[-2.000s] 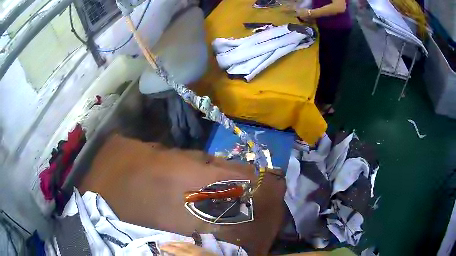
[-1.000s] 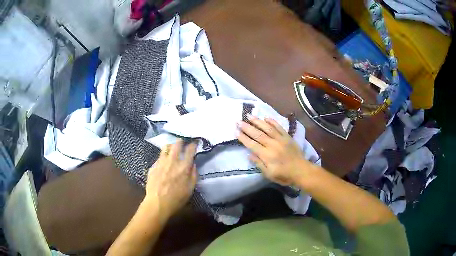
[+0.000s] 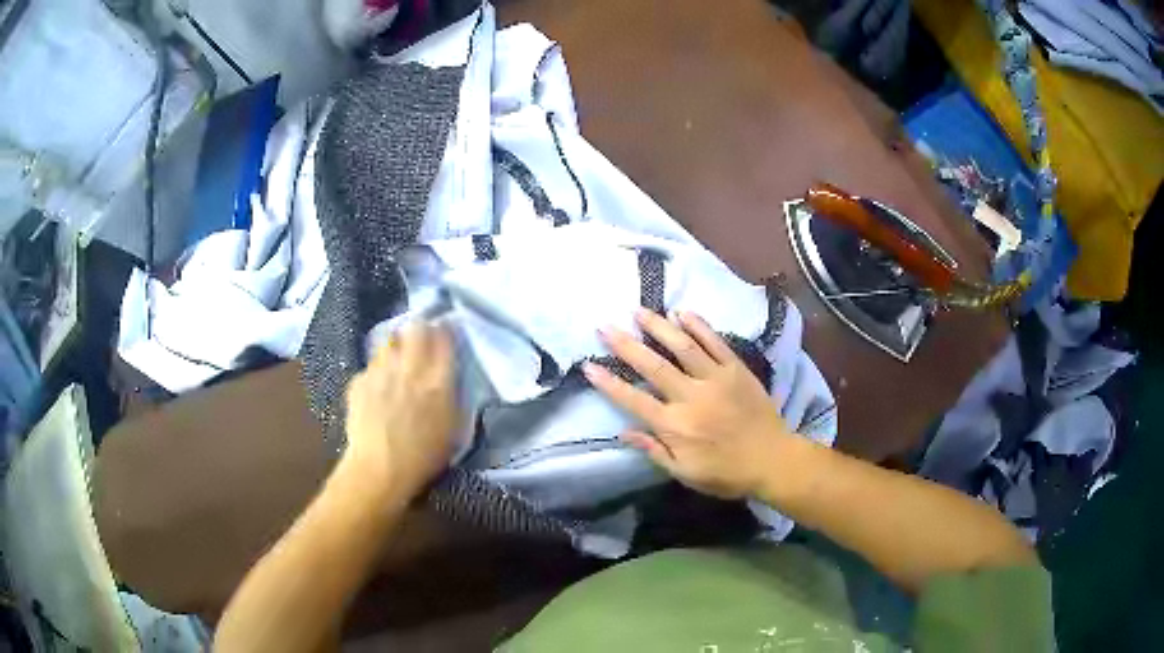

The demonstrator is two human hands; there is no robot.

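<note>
A partly sewn garment, white on its wrong side with dark textured strips and a dark grey woven part, lies bunched on the brown table. My left hand is closed on the garment's fabric at its left part, fingertips hidden in the folds. My right hand lies spread, palm down, on the white fabric over a dark strip. The steam iron, with an orange-brown handle, rests on the table to the right of the garment, touched by neither hand.
The brown pressing table spreads around the garment. A wrapped hose runs up from the iron at the right. Beyond are a blue tray and yellow cloth. Fabric pieces heap at the right; a pale board stands at the left.
Since one second ago, my left hand has closed on the fabric and lifted a fold. My right hand stays flat. Two seconds ago the view faced further up, with only one hand partly visible.
</note>
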